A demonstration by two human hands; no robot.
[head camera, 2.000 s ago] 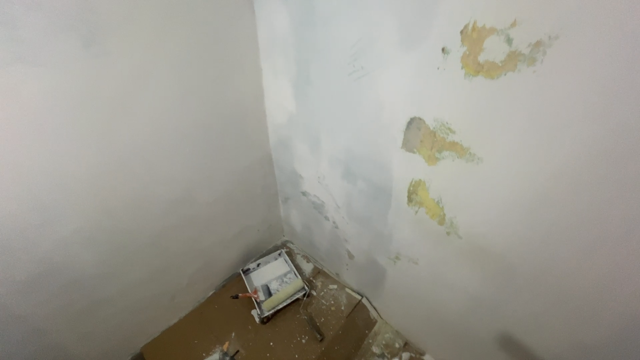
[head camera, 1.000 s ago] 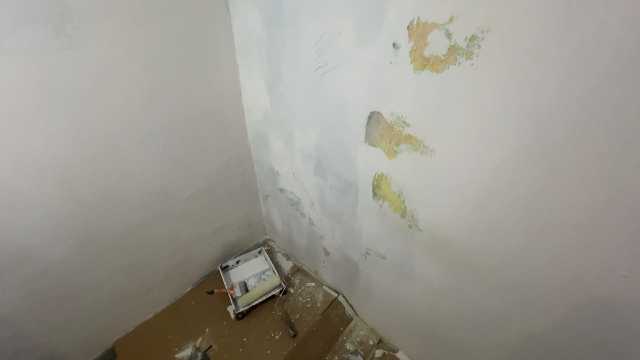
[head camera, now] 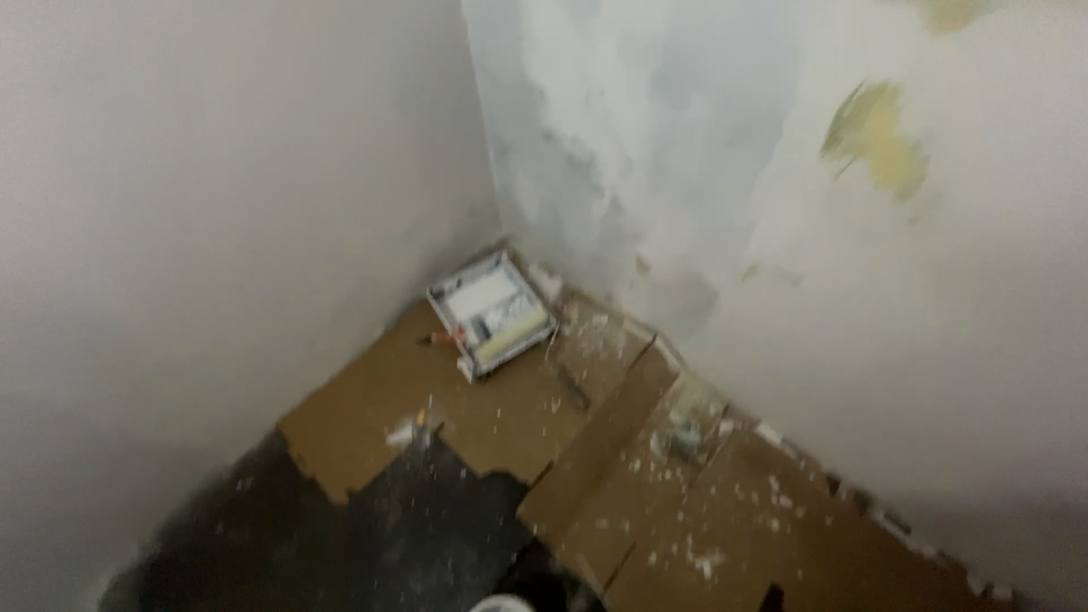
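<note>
Neither of my hands shows in the head view. In the corner on the floor lies a white paint tray [head camera: 478, 296], tilted in the view, with a pale yellow paint roller [head camera: 512, 337] across its near end. A paintbrush [head camera: 446, 337] with a reddish handle rests at the tray's left edge. The dark roller handle [head camera: 573, 387] reaches out to the right of the tray. A blurred small tool [head camera: 421, 427] with an orange part lies nearer on the cardboard.
Brown cardboard [head camera: 501, 429] with white flecks covers part of a dark floor [head camera: 408, 527]. Two walls meet behind the tray; the right wall [head camera: 722, 212] has grey and yellow patches. A round white rim [head camera: 501, 603] shows at the bottom edge.
The view has tipped down strongly, bringing in the dark floor and the white rim. The tray and roller remain in the corner.
</note>
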